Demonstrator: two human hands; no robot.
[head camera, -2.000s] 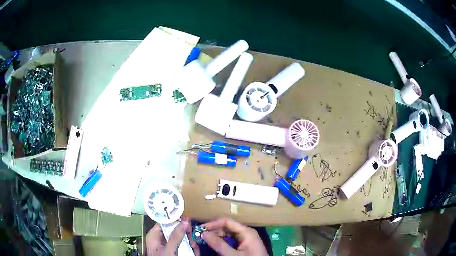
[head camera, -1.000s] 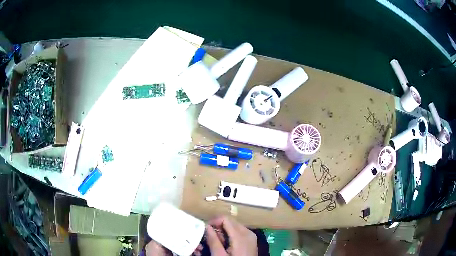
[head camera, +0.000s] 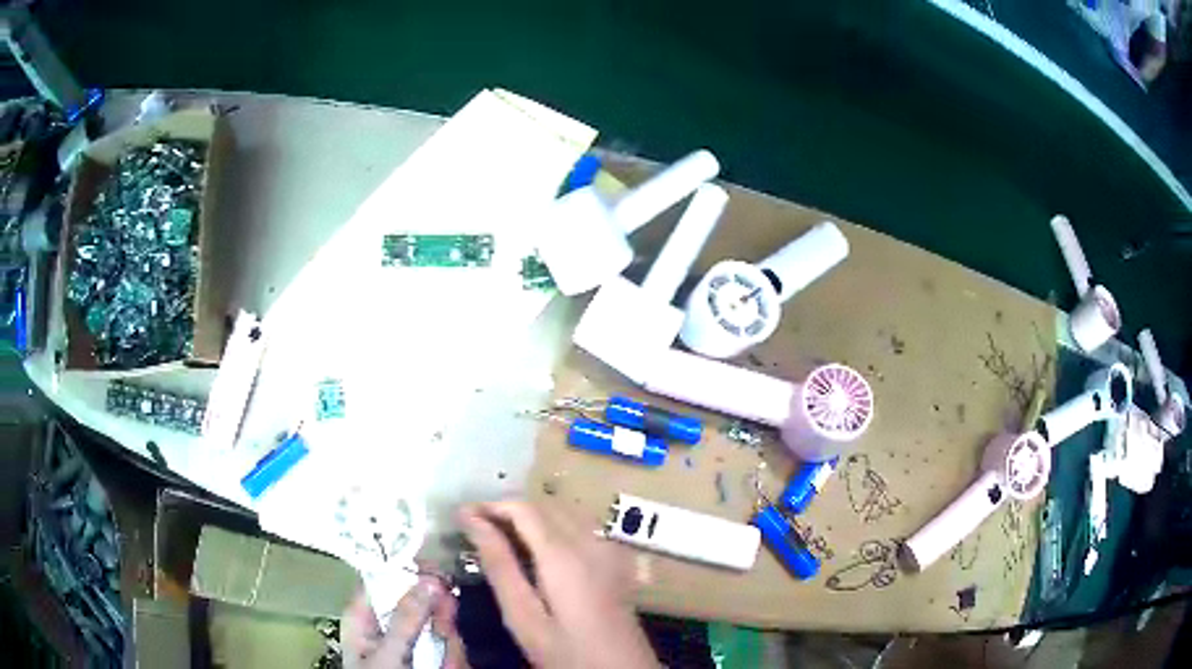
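My left hand (head camera: 403, 617) is at the bottom edge, partly cut off, shut on the handle of a white handheld fan (head camera: 379, 525). The fan's round slotted head points up and its open face shows. My right hand (head camera: 560, 586) is blurred, just right of the fan, with fingers towards the white sheet; whether it holds anything cannot be told. A small part (head camera: 468, 565) between the hands is too blurred to name. A white handle cover (head camera: 693, 535) lies on the cardboard right of my right hand.
Blue cells (head camera: 617, 442) with wires lie on brown cardboard (head camera: 902, 294). White fans (head camera: 732, 309) and pink fans (head camera: 834, 405) lie behind and right. A green PCB panel (head camera: 438, 250) and another blue cell (head camera: 275, 465) lie left. A carton of boards (head camera: 209, 248) stands far left.
The view has shifted, so the bench things appear farther right. The held fan has turned from its plain back to its slotted face. My right hand has moved up and away from the fan handle.
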